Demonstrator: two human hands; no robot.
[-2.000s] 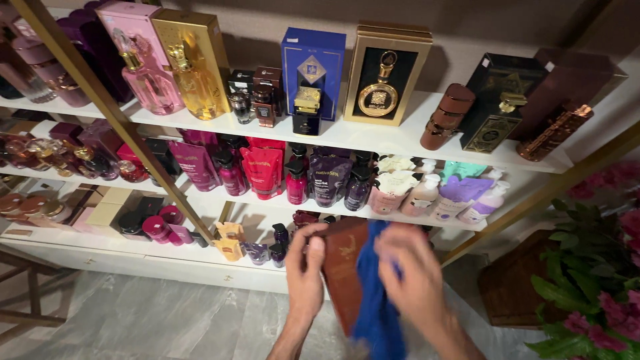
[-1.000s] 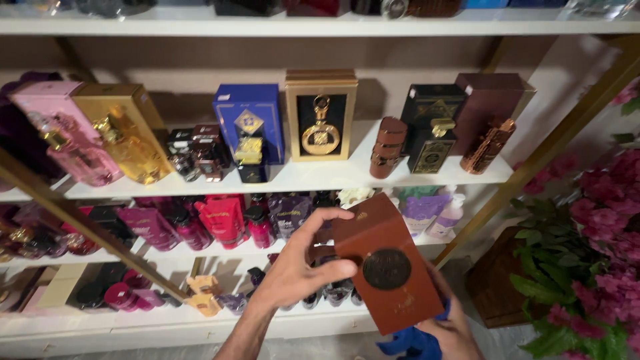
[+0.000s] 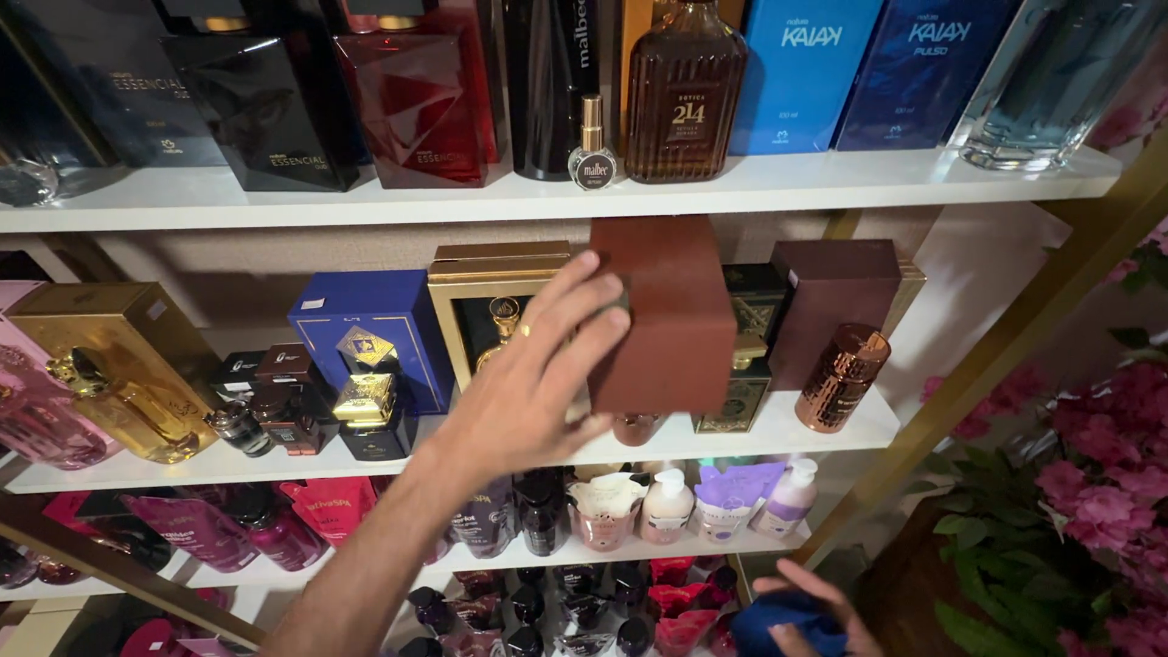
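My left hand (image 3: 538, 374) grips the left side of a reddish-brown perfume box (image 3: 662, 319), lifted in front of the middle shelf. The box partly covers a gold-framed perfume box (image 3: 497, 265) on its left and a black perfume box (image 3: 750, 287) on its right. Below it shows the base of a brown bottle (image 3: 636, 429). Low at the right, my right hand (image 3: 817, 607) holds a bunched blue cloth (image 3: 785, 625), partly cut off by the frame's bottom edge.
Perfume bottles, among them a ribbed brown one (image 3: 686, 100), line the upper shelf (image 3: 411, 205) close above the box. A blue box (image 3: 374, 328) and a copper bottle (image 3: 844, 379) stand along the middle shelf. Pouches and pump bottles are below. Pink flowers (image 3: 1095, 456) flank the right post.
The brown box has gone from between both hands up to the middle shelf, in my left hand alone. My right hand has let go of it and keeps the blue cloth. The view has shifted.
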